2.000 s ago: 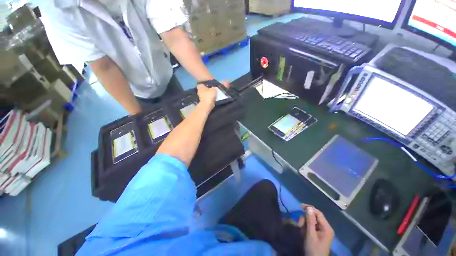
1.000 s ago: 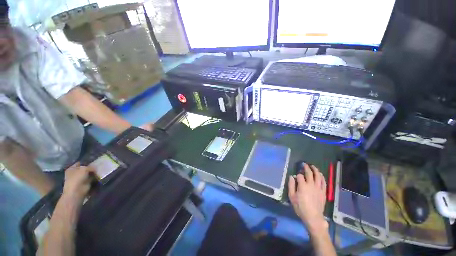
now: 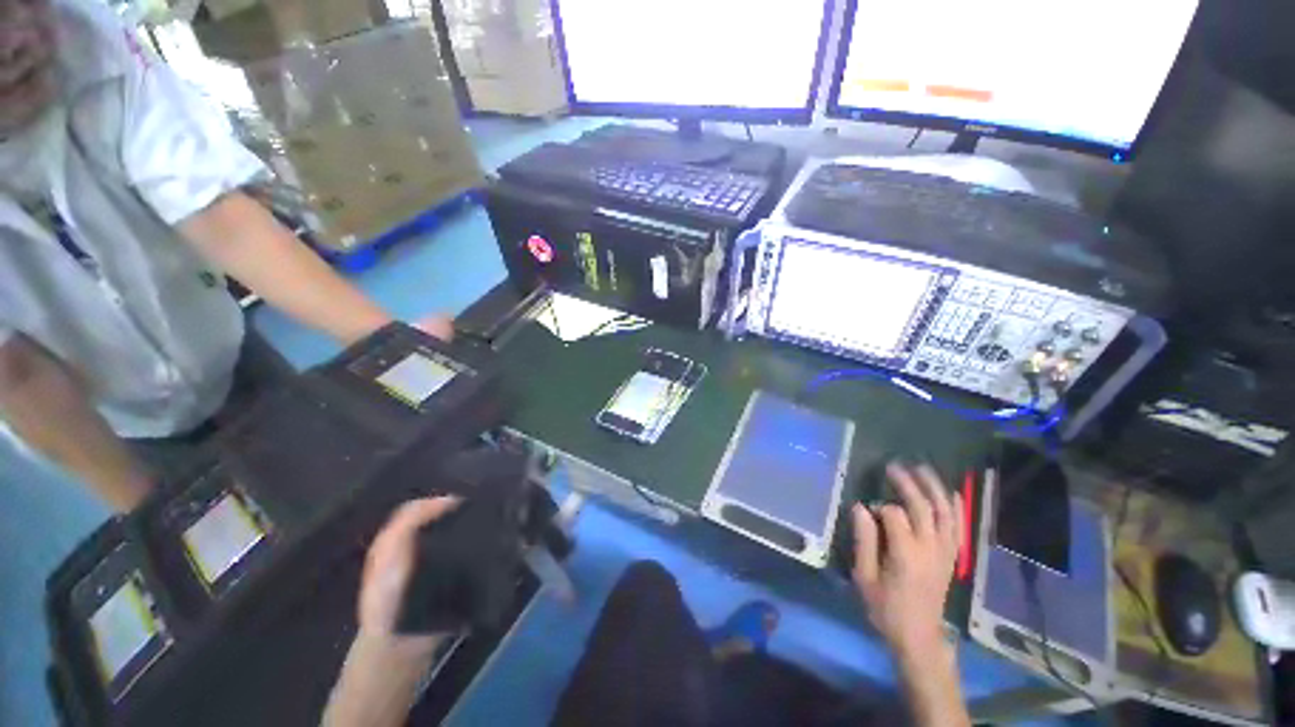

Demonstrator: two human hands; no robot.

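Note:
My left hand [image 3: 394,580] holds a dark, blurred slab [image 3: 462,551], seemingly a smartphone, upright over the front edge of the black tray [image 3: 306,443]. The tray has phones with white labels in slots, two at the near left [image 3: 223,537] and one at the far end [image 3: 415,375]; the slot area between them shows black. My right hand [image 3: 912,547] rests over a black mouse [image 3: 883,490], mostly hidden under the fingers. The mouse is between an empty blue-purple coupler plate [image 3: 784,469] and a second plate [image 3: 1051,611], which bears a black phone [image 3: 1033,509] with a cable.
A white-centred phone [image 3: 652,396] lies on the green bench [image 3: 568,405]. A red stick [image 3: 967,526] is beside the right plate. Behind are a black computer tower [image 3: 611,263], a tester [image 3: 923,305] with blue cable and two monitors. A second mouse [image 3: 1186,602] is at right. A person stands at left.
My left hand has moved right from the tray slot, now with a dark slab in it, and a labelled phone is gone from that slot. My right hand stays at the mouse. The view has shifted slightly.

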